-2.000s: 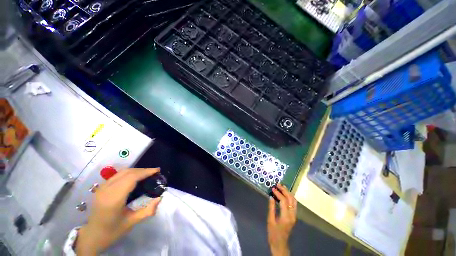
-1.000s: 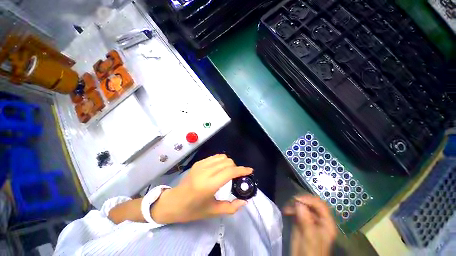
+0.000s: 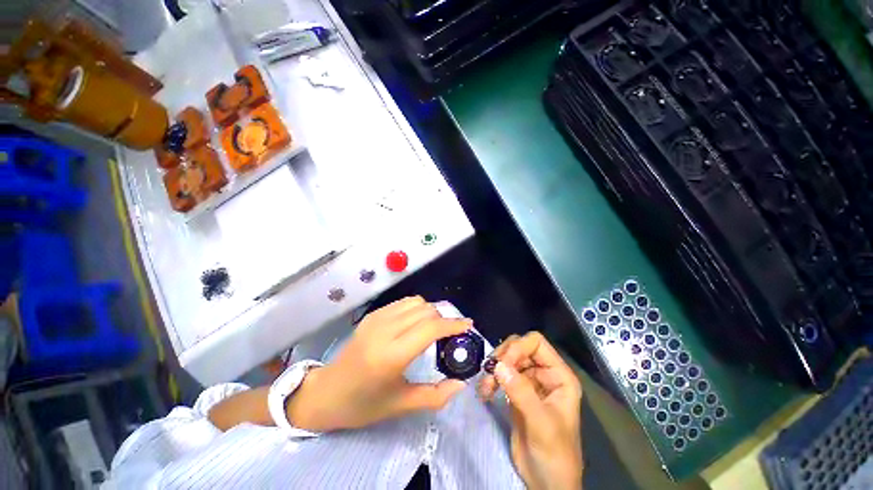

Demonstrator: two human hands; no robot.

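Observation:
My left hand (image 3: pixel 378 368) holds a round black lens assembly (image 3: pixel 460 355) between thumb and fingers, its face with a pale shiny centre turned up. My right hand (image 3: pixel 541 402) is close at its right side, thumb and fingertips pinched on a small dark piece (image 3: pixel 490 365). The piece is at or very near the assembly's right edge; I cannot tell if they touch. The small-part tray (image 3: pixel 656 359), with rows of dark-ringed circles, lies flat at the green bench's edge to the right.
Stacked black blister trays (image 3: pixel 670 182) stand on the green bench (image 3: pixel 517 172). On the white machine table (image 3: pixel 364 163) are orange fixture nests (image 3: pixel 256 138), a red button (image 3: pixel 396 261), a green button (image 3: pixel 429 238) and loose black parts (image 3: pixel 215 281). A grey perforated tray (image 3: pixel 828 431) is at lower right.
My right hand has moved from the small-part tray's edge leftward to the lens assembly. My left hand has turned the assembly face up. The view has swung left, showing the orange fixtures.

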